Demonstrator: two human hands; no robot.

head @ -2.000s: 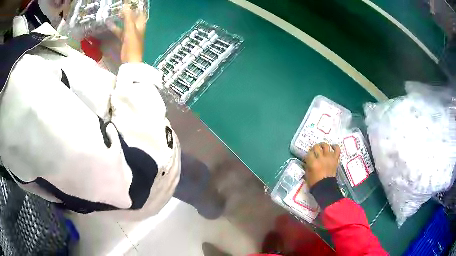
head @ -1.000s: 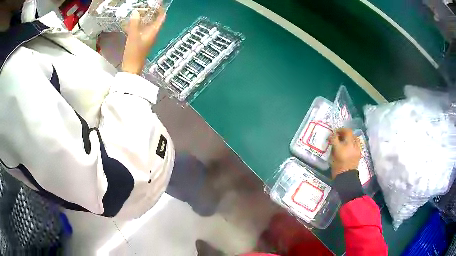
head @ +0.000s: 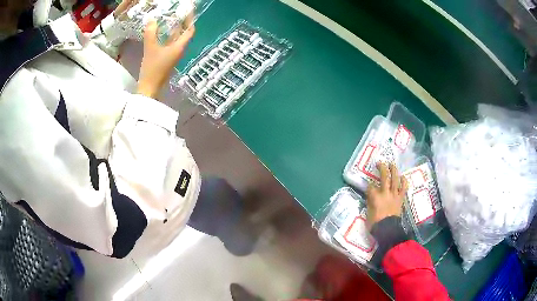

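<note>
Several clear lidded boxes with red-framed white labels lie close together on the green bench: an upper-left box [head: 359, 159], a lower box [head: 335, 218], a right box [head: 425, 226] and a clear piece with a red-framed label [head: 403, 136] overlapping the upper-left box. My right hand [head: 384, 203], bare with a black cuff and red sleeve, is palm down over the boxes. Its fingers are apart, with fingertips on the upper-left box near its label. The hand covers parts of the boxes. My left hand is out of view.
A bulging clear bag [head: 486, 182] stands right of the boxes, with blue trays [head: 500, 282] below it. A clear tray of rod-shaped parts [head: 232, 70] lies up-left. A person in white [head: 65, 153] stands at left, holding another clear tray [head: 156, 13].
My right hand has moved left and its fingers have spread. The clear piece at the top of the boxes, absent there two seconds ago, now shows broader. The person's hand has shifted slightly.
</note>
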